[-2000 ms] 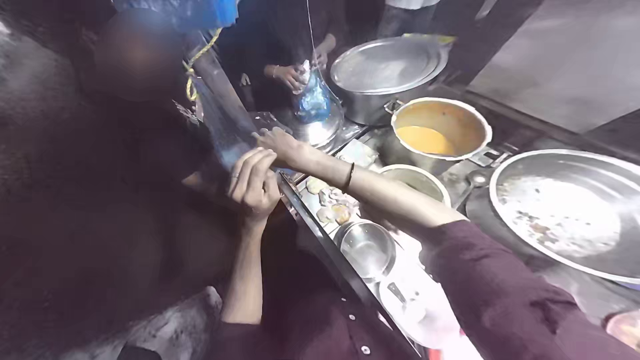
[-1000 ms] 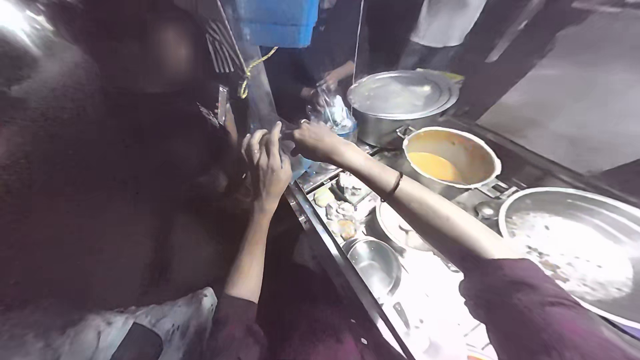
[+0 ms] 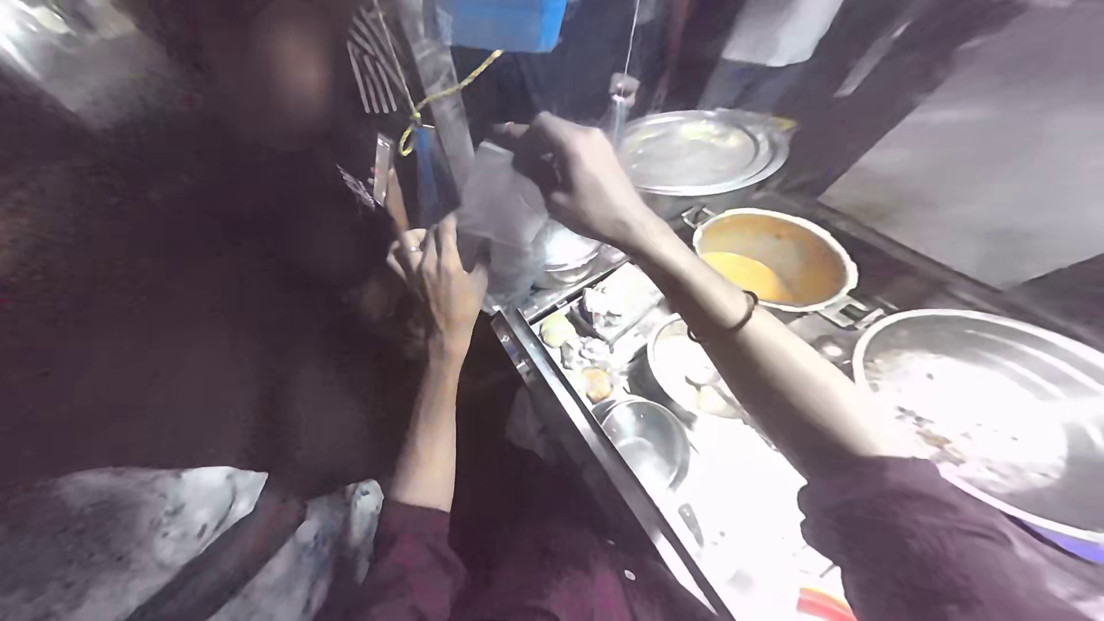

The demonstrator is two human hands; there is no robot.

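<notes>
A clear plastic bag (image 3: 500, 203) hangs between my two hands, over the far left corner of the metal counter. My right hand (image 3: 582, 172) is raised at the bag's upper right with its fingers curled shut on it. Lower and to the left, my left hand (image 3: 444, 272) touches the bag's near left side, its fingers partly spread; whether it grips the plastic cannot be told. Below my right forearm are a round pan (image 3: 677, 349) with pale food and a small steel pot (image 3: 647, 440). Small food pieces (image 3: 597, 382) lie near the counter's edge.
A pot with orange-yellow liquid (image 3: 750, 274) and a wide steel pan (image 3: 975, 414) stand at the right. A large lidded pot (image 3: 699, 155) is behind. A blue container (image 3: 504, 24) hangs above, near a yellow cord (image 3: 457, 89). A person (image 3: 285, 259) stands at the left.
My hands were close together and are now apart, with the bag stretched between them. My right hand has moved up and right. The view has shifted.
</notes>
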